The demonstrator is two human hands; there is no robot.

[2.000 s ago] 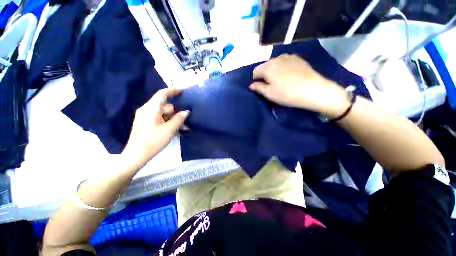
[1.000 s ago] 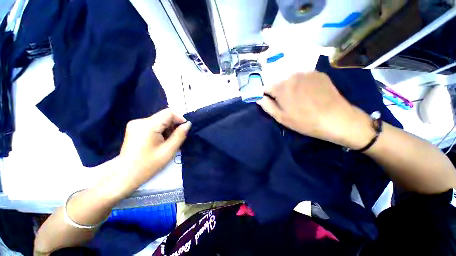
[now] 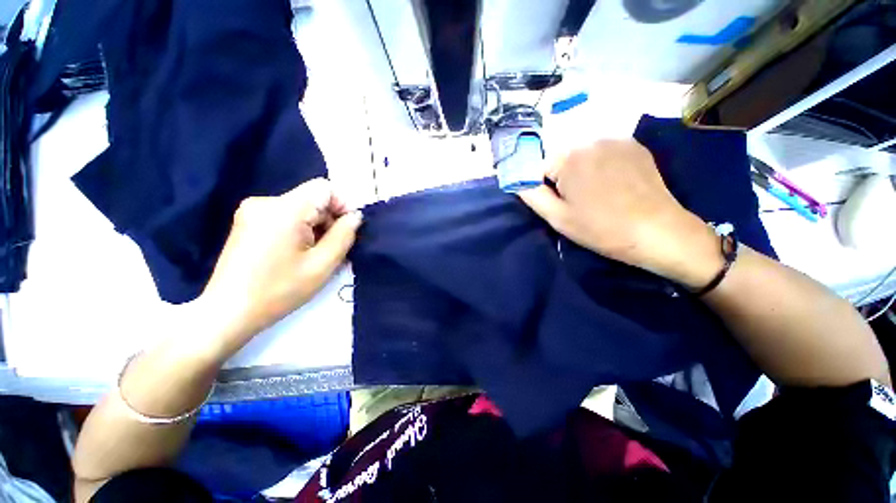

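Note:
A navy garment piece (image 3: 442,285) lies on the white machine table and hangs over its front edge. Its upper edge runs to the presser foot, beside a pale blue clear guard (image 3: 521,157). My left hand (image 3: 290,251) pinches the piece's upper left corner between thumb and fingers. My right hand (image 3: 614,206) rests on the cloth just right of the guard, fingertips bent down onto it. The needle is hidden behind the guard and the machine head.
Another navy panel (image 3: 211,138) lies left of my left hand, with folded dark stacks (image 3: 15,177) at the far left. Pink and blue pens (image 3: 791,192) lie right of the machine. A blue basket (image 3: 280,427) sits below the table edge. A framed dark device (image 3: 815,83) is upper right.
Since one second ago the view has shifted slightly. Both hands keep their holds on the cloth, and its upper edge still runs to the presser foot. Earlier, my left hand was closer to the foot.

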